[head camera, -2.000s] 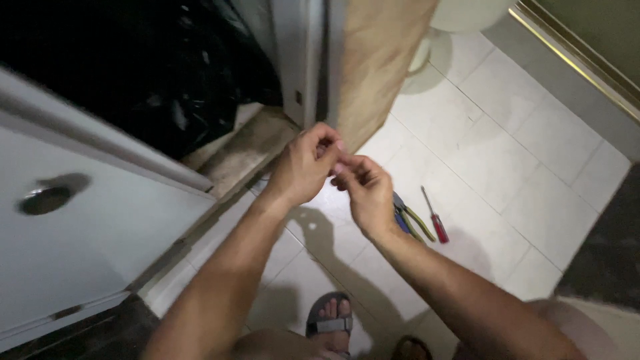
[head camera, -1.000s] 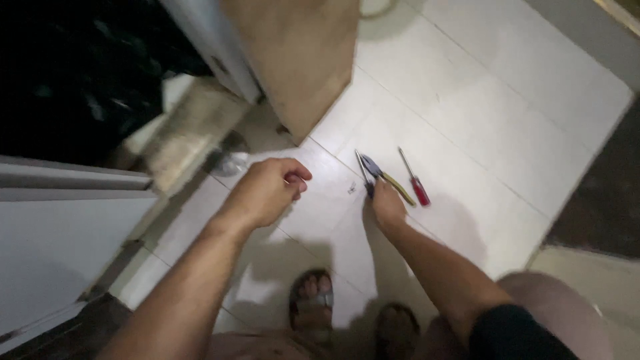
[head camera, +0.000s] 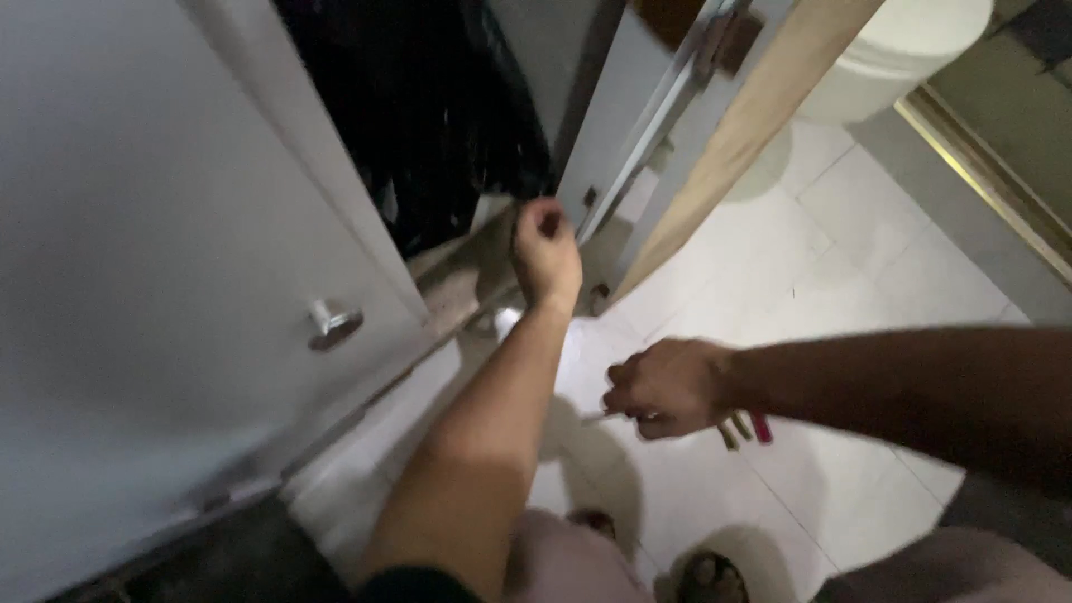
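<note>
My left hand (head camera: 548, 251) is raised near the lower edge of the cabinet opening, beside the upright frame. Its fingers are curled, and whether they pinch something small cannot be seen. Lower and to the right, my right hand (head camera: 674, 389) grips a slim tool (head camera: 595, 417) whose thin pale shaft points left; its handle is hidden in the fist. Partly covered by my right wrist, pliers with yellow-green handles (head camera: 733, 431) lie on the tiles next to a screwdriver with a red handle (head camera: 760, 427).
A grey cabinet door (head camera: 209, 251) with a metal knob (head camera: 335, 325) fills the left. Black plastic (head camera: 435, 109) hangs inside the opening. An open door panel (head camera: 720, 159) with a hinge (head camera: 729, 42) stands right of it. A white rounded fixture (head camera: 888, 63) is beyond. My sandalled feet are below.
My right hand, down by the pliers one second ago, is now lifted with the slim tool in it. My left hand has moved up to the cabinet frame. The view has shifted towards the cabinet.
</note>
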